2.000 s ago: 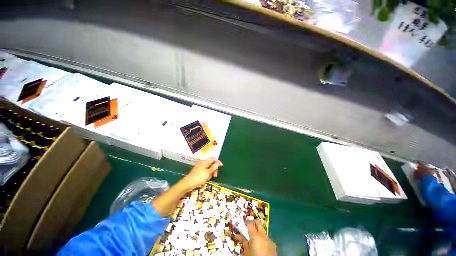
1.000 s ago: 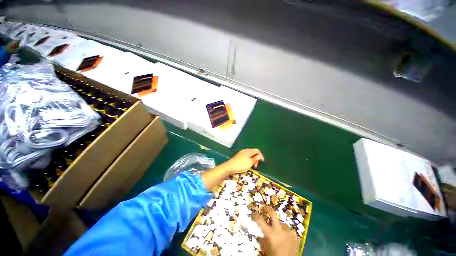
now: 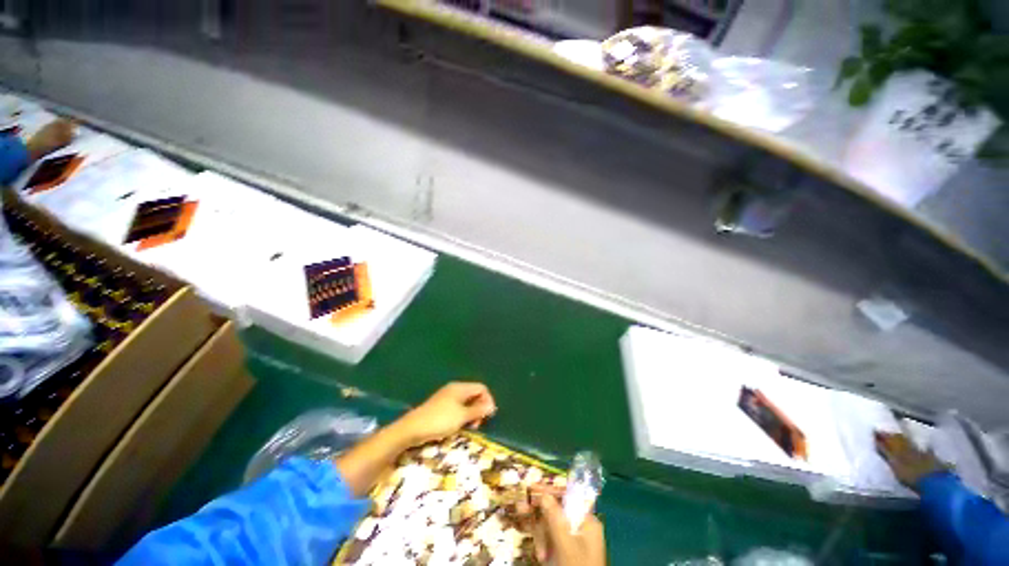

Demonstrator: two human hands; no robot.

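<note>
My left hand (image 3: 459,409) is over the back edge of the yellow-edged tray (image 3: 515,454), fingers curled; whether it holds anything is hidden. The tray is heaped with small white, brown and gold pieces (image 3: 426,509). My right hand (image 3: 572,540) is at the tray's right side, cut off by the bottom edge. Its fingers are closed on a small clear plastic bag (image 3: 583,486) that sticks up; its contents are too blurred to tell.
White boxes (image 3: 387,271) with dark and orange artwork lie at left; another (image 3: 675,387) lies right. A brown carton (image 3: 116,404) stands left, a clear bag (image 3: 304,440) beside the tray. Other people's hands (image 3: 50,137) (image 3: 905,456) show at both sides. A potted plant (image 3: 913,55) stands on the shelf.
My right hand now shows a clear bag raised at the tray's right edge; a second ago it was down among the pieces. My left hand stays at the back edge. The camera view has shifted.
</note>
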